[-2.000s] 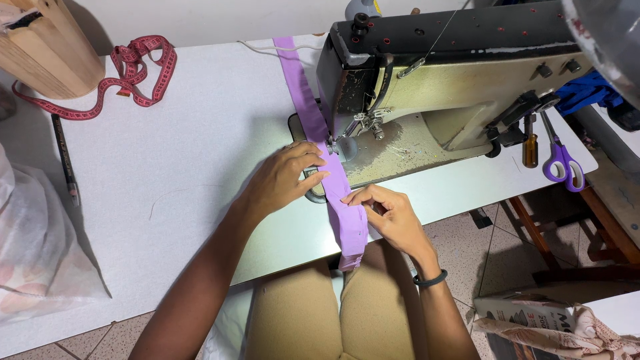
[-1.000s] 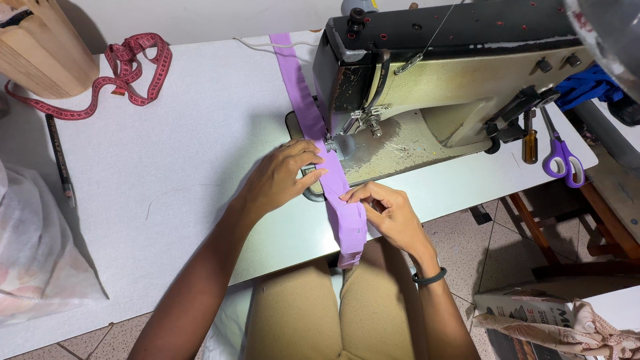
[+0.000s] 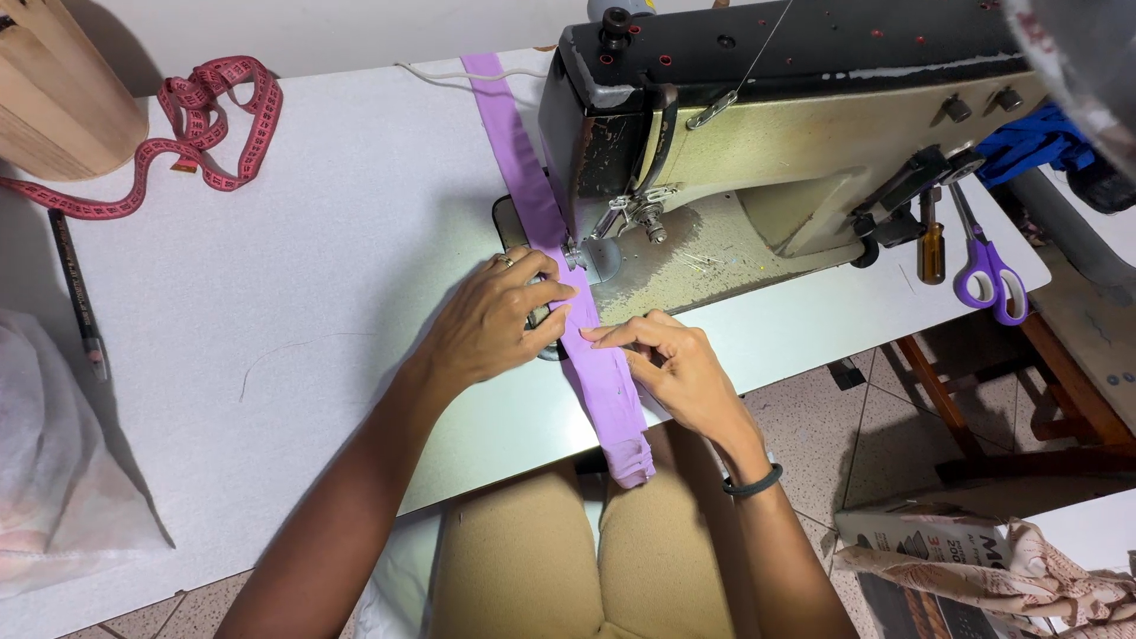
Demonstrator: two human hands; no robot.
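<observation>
A long strip of purple fabric [image 3: 603,382] runs under the presser foot [image 3: 573,255] of a sewing machine [image 3: 799,133]. Its far end lies on the table behind the foot, and its near end hangs over the front edge. My left hand [image 3: 497,315] rests with its fingertips on the strip just in front of the foot. My right hand [image 3: 679,368] pinches the strip's right edge a little nearer to me, between thumb and fingers. Several pins [image 3: 706,262] lie on the machine bed.
Purple-handled scissors [image 3: 992,275] and a screwdriver [image 3: 932,253] are at the right. A red tape measure [image 3: 213,133], a pencil [image 3: 78,293], a wooden container [image 3: 71,98] and a translucent bag [image 3: 62,479] are at the left. The table's front edge [image 3: 497,479] is above my lap.
The near end of the purple strip hangs slightly higher over my lap than in the earliest frame. Both hands keep nearly the same places on the fabric.
</observation>
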